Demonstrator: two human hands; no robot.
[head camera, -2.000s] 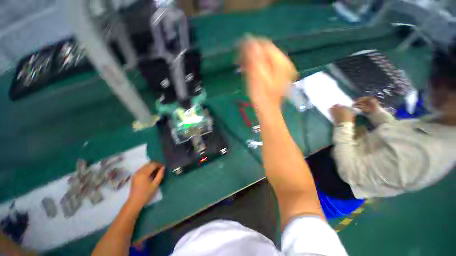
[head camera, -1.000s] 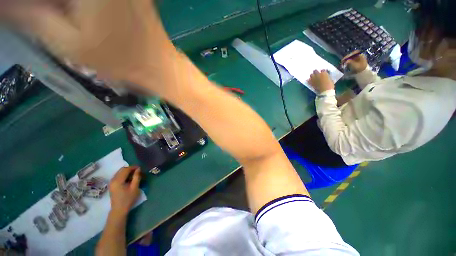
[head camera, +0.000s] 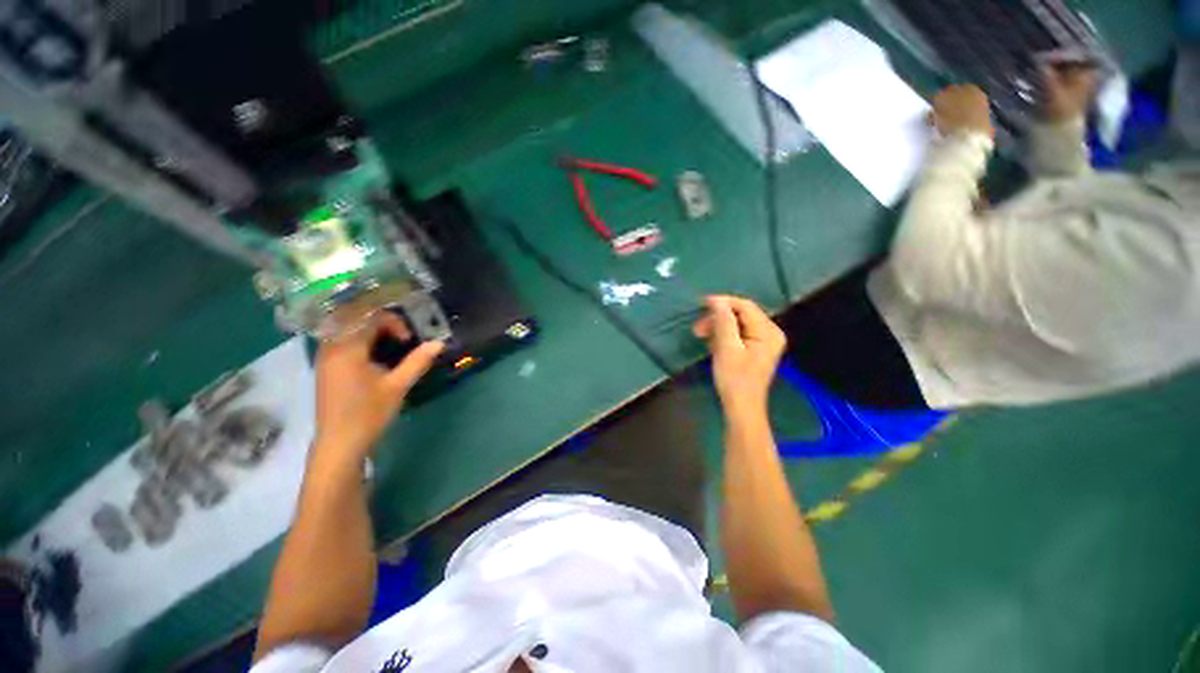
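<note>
The press fixture (head camera: 323, 256) stands at the left, with a lit green plate above its black base (head camera: 480, 296). A metallic nest or module (head camera: 424, 316) lies at the base, under the plate's edge. My left hand (head camera: 362, 381) reaches to it, thumb and fingers apart around its near side. Some fingertips are hidden under the plate, so I cannot tell whether they grip anything. My right hand (head camera: 744, 348) is over the bench's front edge, fingertips together. A faint thin dark line shows beside them; I cannot tell if it is held.
Red-handled cutters (head camera: 592, 191) lie right of the fixture, near small modules (head camera: 694, 195), white scraps (head camera: 625, 291) and a black cable (head camera: 566, 279). Grey modules (head camera: 198, 454) are grouped on white paper (head camera: 99, 526). A neighbour's hand (head camera: 963, 111) is by a white sheet (head camera: 849, 105).
My left hand has moved from the white paper to the fixture's nest. My right hand has come down from the fixture's upper part to the bench edge at the right. The view has shifted.
</note>
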